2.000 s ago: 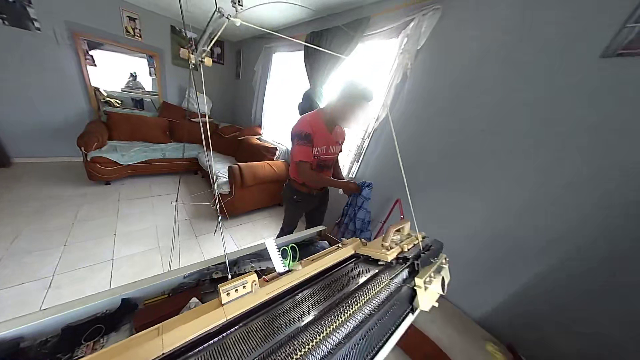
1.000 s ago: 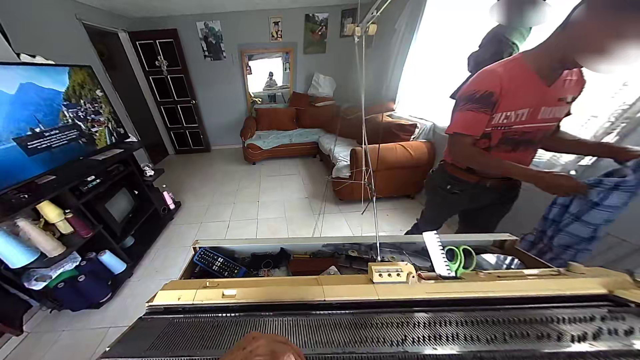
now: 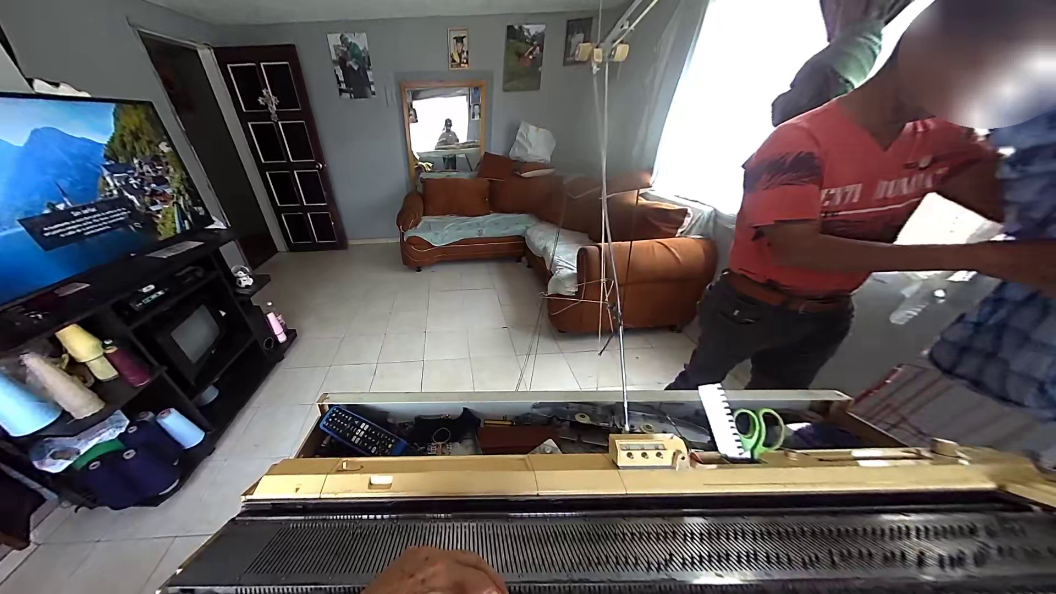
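At the bottom edge, left of the middle, the back of one hand, seemingly my left hand (image 3: 437, 571), lies over the needle bed of a knitting machine (image 3: 577, 544). Its fingers are hidden, and so is anything under them. My right hand is out of view. Behind the needle bed runs the machine's cream rail (image 3: 462, 481) with a row counter (image 3: 646, 451) on it. A white toothed comb (image 3: 723, 421) and green-handled scissors (image 3: 760, 431) stand upright at the back of the rail. Yarn strands (image 3: 605, 206) hang from a tension mast above.
Behind the rail, an open tray (image 3: 495, 398) holds a remote control (image 3: 361, 431) and tools. At right stands a person in a red shirt (image 3: 858, 190) with blue checked cloth (image 3: 1006, 346). A black shelf (image 3: 247, 346) with yarn cones is at left, a brown sofa (image 3: 648, 280) beyond.
The view has swung left since two seconds ago. A hand, not seen then, is over the needle bed. The other person's checked cloth has come up higher since one second ago.
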